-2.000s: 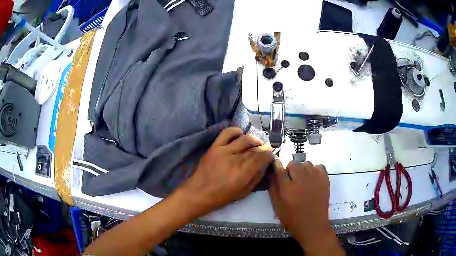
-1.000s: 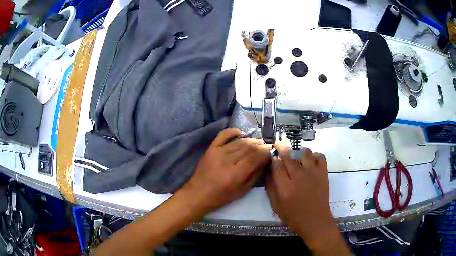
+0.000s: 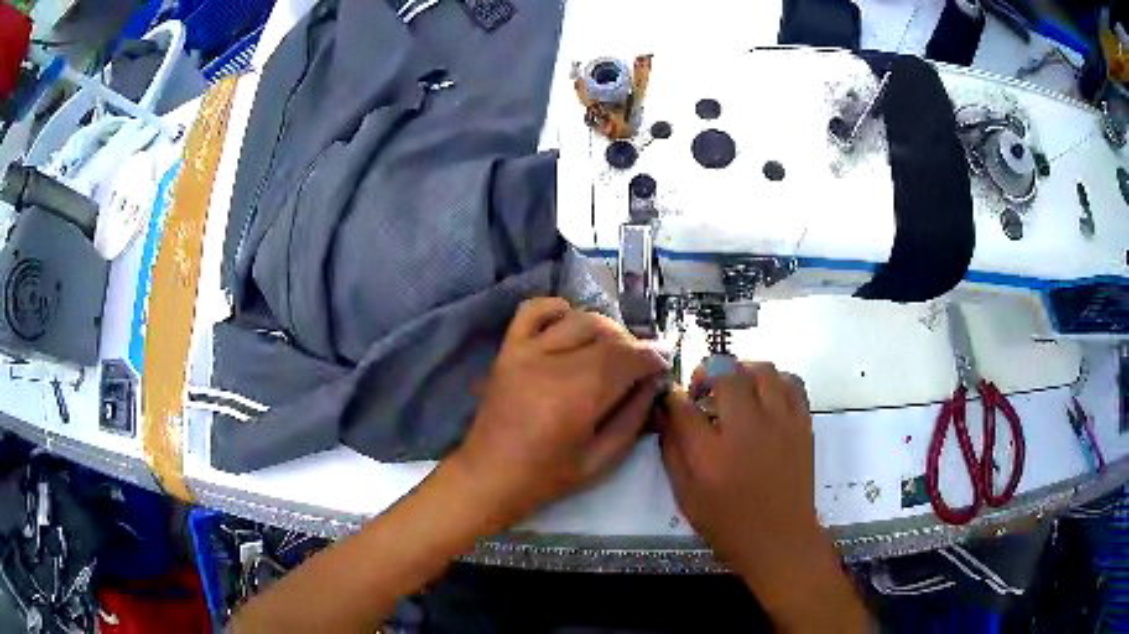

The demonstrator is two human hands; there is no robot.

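Note:
A dark grey garment lies bunched left of the white sewing machine head, with a white-striped end at its lower left. My left hand lies on the garment's right end, fingers closed on its edge just below the needle area. My right hand is beside it, fingertips meeting the left ones at a small dark piece of edge. The presser and needle parts stand just above the fingertips. The fingers hide the pinched edge, and I cannot tell exactly what the right fingers grip.
Red-handled scissors lie right of my right hand, with a thin pen-like tool beyond. A black cloth band wraps the machine head. Orange-brown tape and a grey speaker-like box are at left. Crates and striped pieces show below the table edge.
The machine head appears shifted left and up in view. Both hands stay close together below the needle; the right fingers have curled and shifted slightly. The garment lies nearly the same.

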